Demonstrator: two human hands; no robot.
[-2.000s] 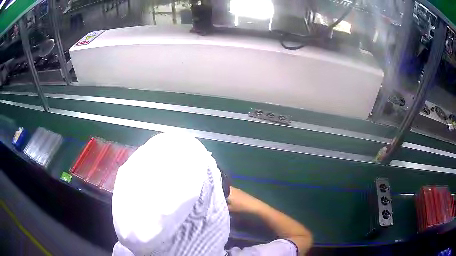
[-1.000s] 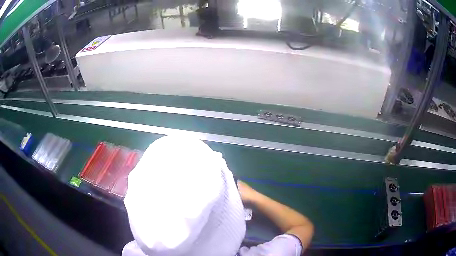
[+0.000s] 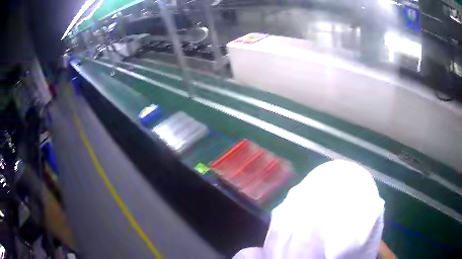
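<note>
Neither of my hands is in the picture. Nearest in front of me, clear plastic trays with red strips (image 3: 253, 169) lie on the dark-green bench (image 3: 223, 119), blurred by motion. Whitish clear trays (image 3: 180, 131) lie farther along the line, up and to the left. A bright green tag (image 3: 202, 168) is beside the red trays near the bench edge. A small blue box (image 3: 149, 114) stands beyond the clear trays. A faint three-hole metal plate (image 3: 411, 161) lies on the far rail at the right, too blurred for detail.
A person in a white cap (image 3: 332, 210) blocks the lower right, with a bit of arm showing. Silver rails (image 3: 283, 132) run along the bench. A long white box-like unit (image 3: 324, 83) stands behind them. The grey floor at the left has a yellow line (image 3: 109, 184).
The view has swung left. The trays and the capped person now appear farther right. The upright three-hole plate and the red stack at the right are out of view. More floor shows.
</note>
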